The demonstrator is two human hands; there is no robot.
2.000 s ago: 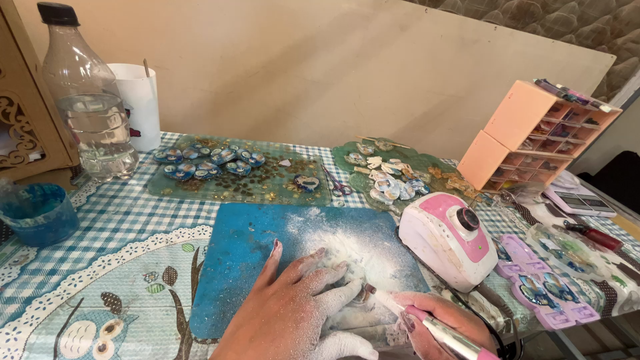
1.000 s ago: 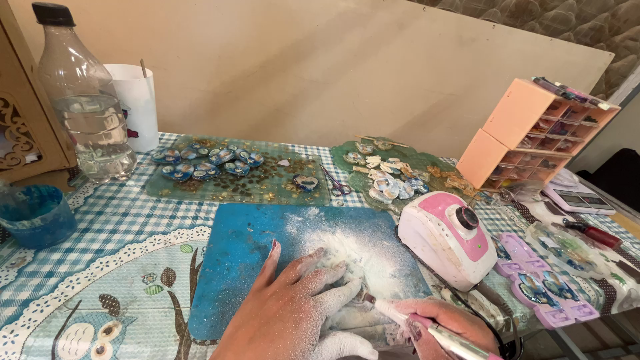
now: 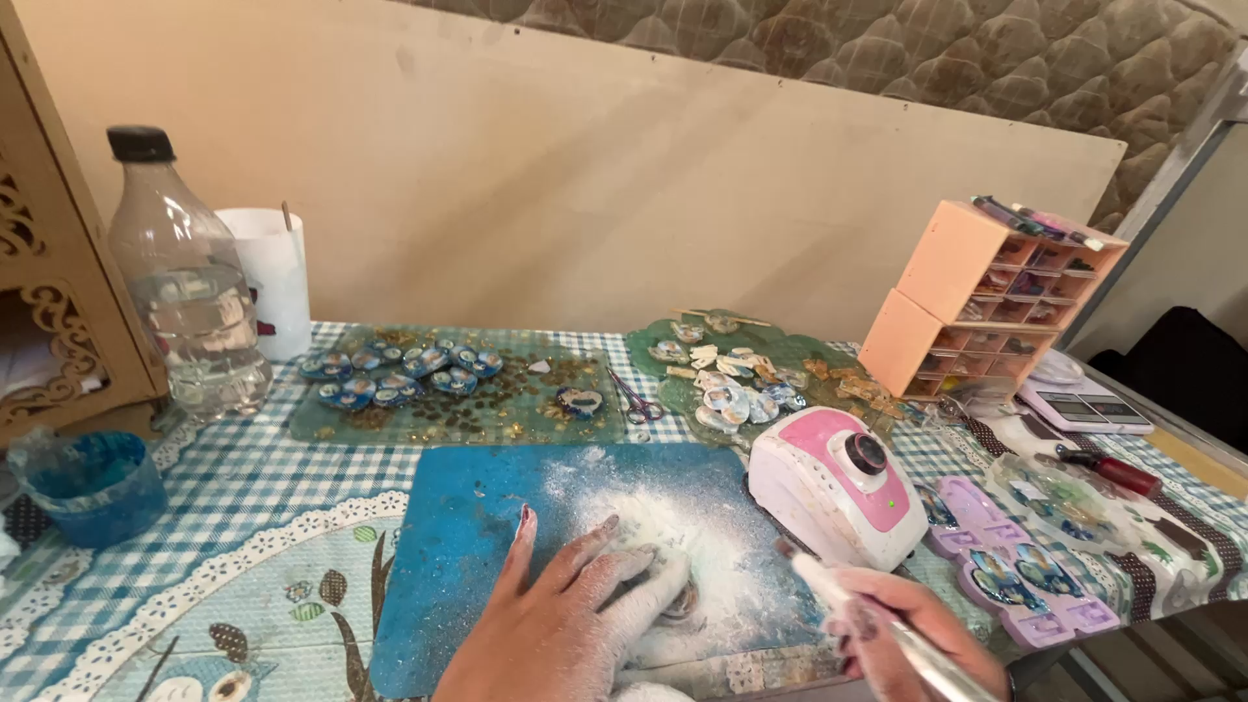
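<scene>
My left hand [image 3: 575, 604], dusted with white powder, lies palm down on a blue mat [image 3: 468, 507]. Its fingers press on a small, powder-covered round piece [image 3: 680, 603], mostly hidden beneath them. In my right hand [image 3: 897, 624] is a white and pink rotary tool handpiece [image 3: 912, 648], whose tip is a little right of the left fingers and apart from the piece. White powder [image 3: 702, 546] is spread around the left fingertips. The pink and white control box of the rotary tool [image 3: 838, 487] stands at the mat's right edge.
Behind are green resin-like sheets with blue decorated pieces [image 3: 400, 375] and pale pieces [image 3: 736, 400], plus small scissors [image 3: 639, 402]. At left stand a bottle [image 3: 200, 292], a white cup [image 3: 278, 283] and a blue tub [image 3: 93, 487]. Rightward are a purple mold [image 3: 1014, 565], drawers [image 3: 936, 283] and a scale [image 3: 1087, 405].
My right hand has drawn the handpiece to the right, away from the left fingers, where its tip was one second ago. The left hand stays on the mat. The view has tilted slightly.
</scene>
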